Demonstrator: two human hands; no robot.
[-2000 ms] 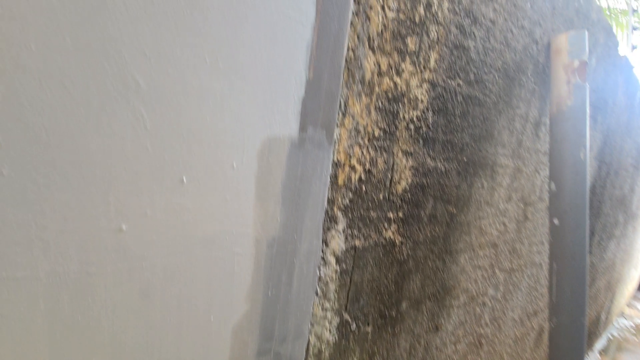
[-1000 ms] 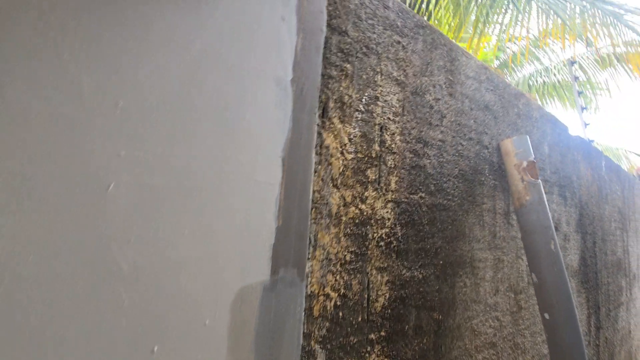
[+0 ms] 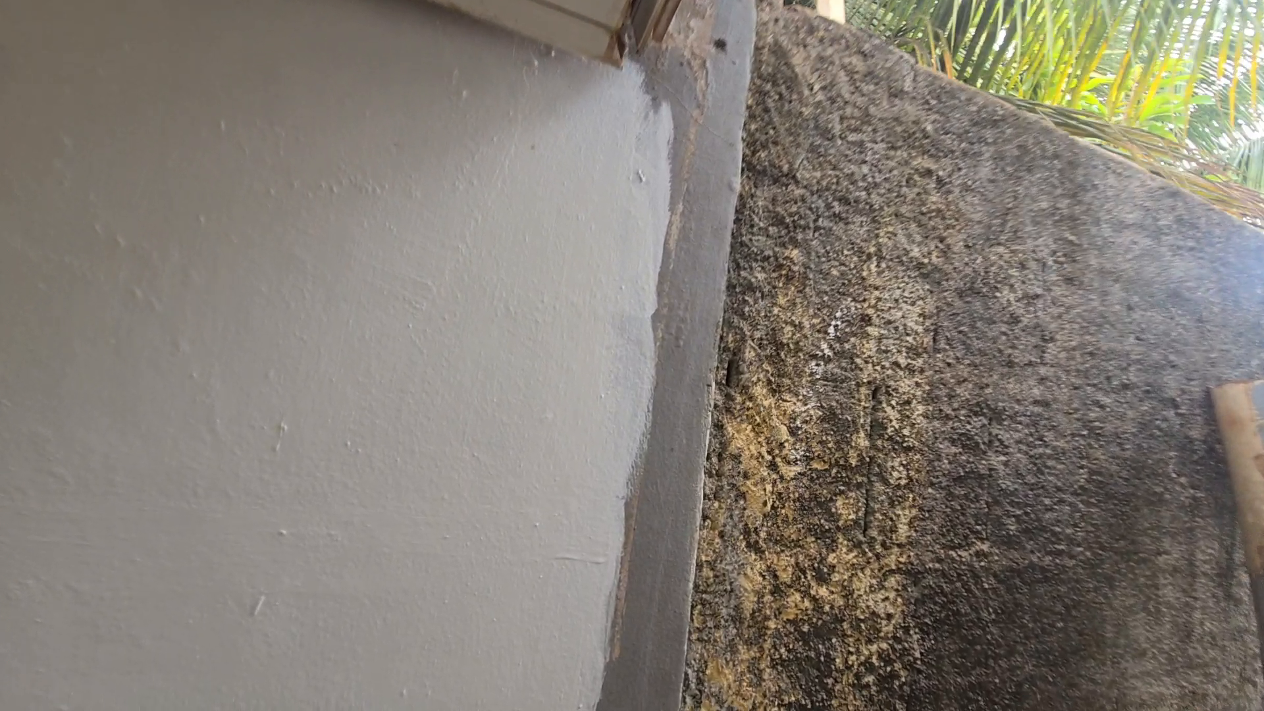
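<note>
Neither my left hand nor my right hand shows in the head view. A smooth wall painted light grey [image 3: 346, 346] fills the left half. Its paint ends in an uneven line beside a darker grey vertical strip [image 3: 676, 395] at the wall's edge. Small bumps and a few short raised marks dot the painted surface. Near the top of the strip there is a bare brownish patch with a dark spot.
Right of the strip stands a rough, stained masonry wall [image 3: 987, 346] with yellowish patches. The end of a post [image 3: 1241, 464] juts in at the right edge. Pale boards [image 3: 553, 22] overhang the top, and palm fronds [image 3: 1116, 69] hang behind the rough wall.
The view has tilted upward, bringing the overhanging boards and more of the strip's upper part into sight. The post now sits at the far right edge.
</note>
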